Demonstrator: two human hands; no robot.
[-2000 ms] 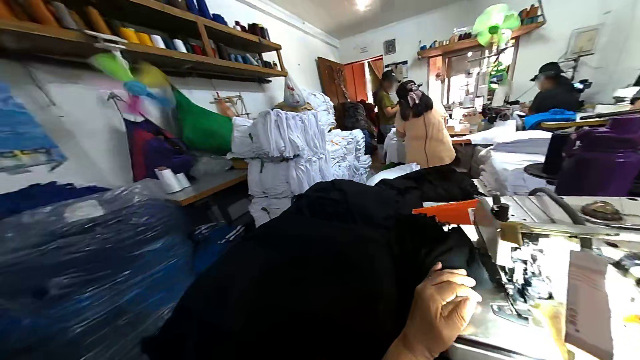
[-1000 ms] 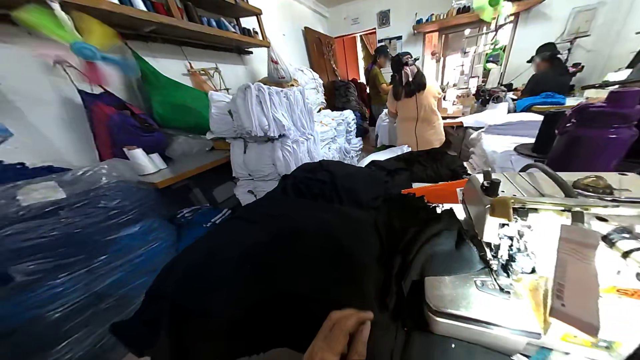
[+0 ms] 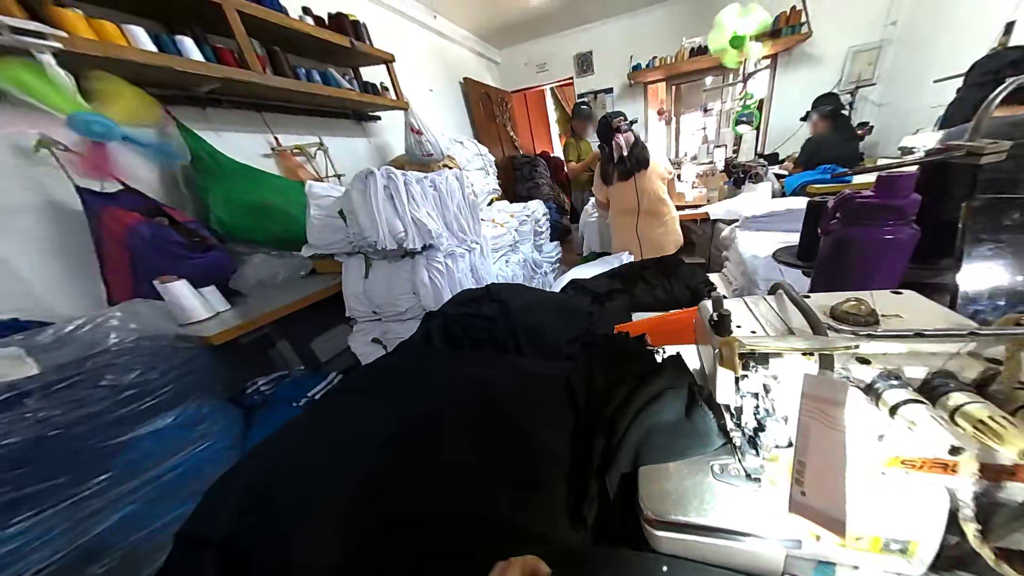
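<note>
At the bottom edge, only a small part of a hand shows, seemingly my left hand [image 3: 520,566], against black fabric [image 3: 448,416]; its fingers are mostly cut off, so its grip cannot be told. My right hand is out of view. The black fabric lies in a large heap across the middle, its ruffled edge beside the overlock sewing machine [image 3: 720,512]. A dark grey part of the cloth reaches the machine's needle and presser foot area [image 3: 748,460]. A paper strip [image 3: 820,448] hangs on the machine's front.
Plastic-wrapped blue goods [image 3: 104,440] sit at left, near a table [image 3: 272,308] with white thread cones [image 3: 186,300]. White garment stacks [image 3: 416,232] rise behind the fabric. A purple bottle [image 3: 868,232] stands behind the machine. Several people are farther back, including one in a peach top [image 3: 640,208].
The visible hand has moved from the fabric beside the machine down and left, then mostly out of the bottom of the view. The cloth's grey part now extends closer to the needle area.
</note>
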